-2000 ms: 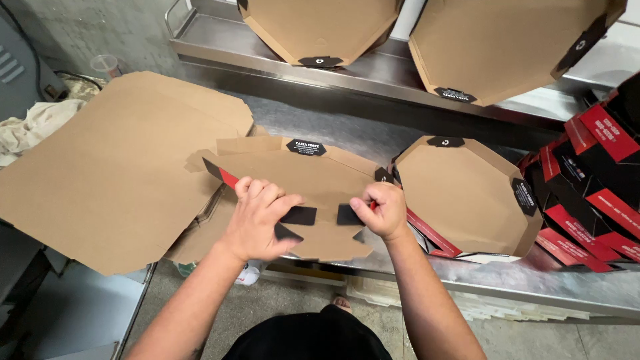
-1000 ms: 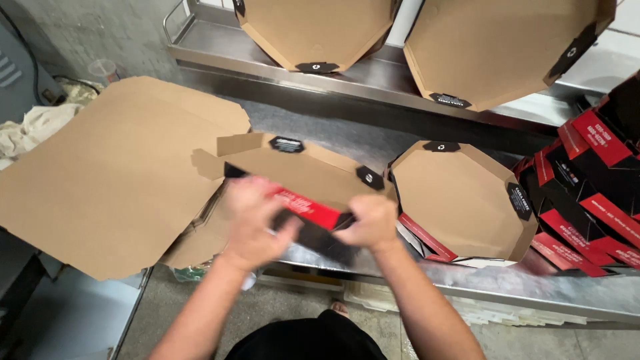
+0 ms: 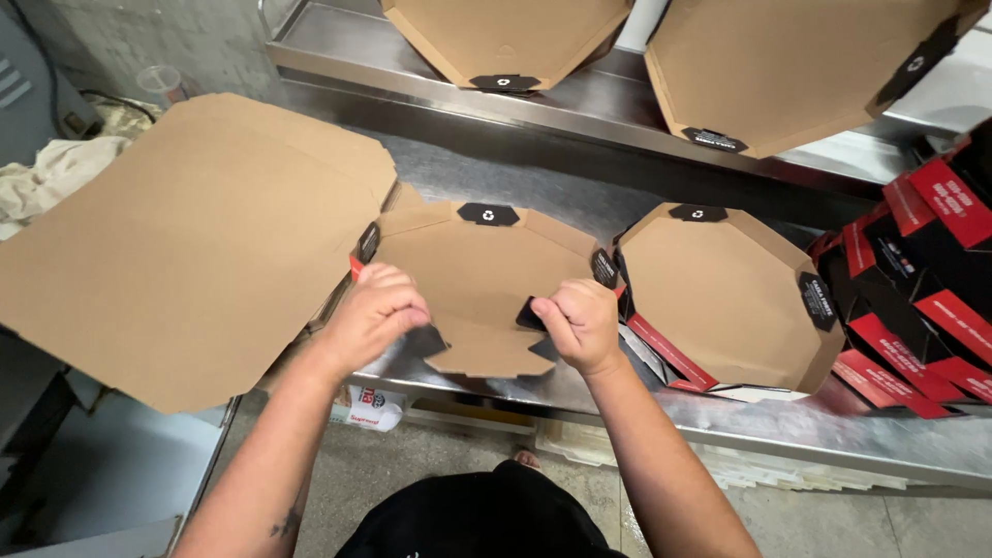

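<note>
A cardboard pizza box base (image 3: 496, 279), part folded, lies on the steel counter in front of me. Its far and side walls stand up, with black tabs at the corners; the near edge lies flat. My left hand (image 3: 384, 310) grips its near left side, fingers curled over the wall. On the near right side my right hand (image 3: 577, 322) closes around the wall, beside a black flap. Just to the right stands a folded octagonal box base (image 3: 721, 302) with a red and black outer wall. Flat cardboard blanks (image 3: 201, 240) lie to the left.
Red and black folded boxes (image 3: 914, 310) are stacked at the right. Two more octagonal cardboard bases, one at the middle (image 3: 511, 39) and one at the right (image 3: 790, 70), rest on the steel shelf (image 3: 341, 66). A cloth (image 3: 54, 178) and a clear plastic cup (image 3: 163, 81) are at the left.
The near wall, raised with its red face showing one second ago, now lies down. My hands are farther apart, and both side walls of the base stand up.
</note>
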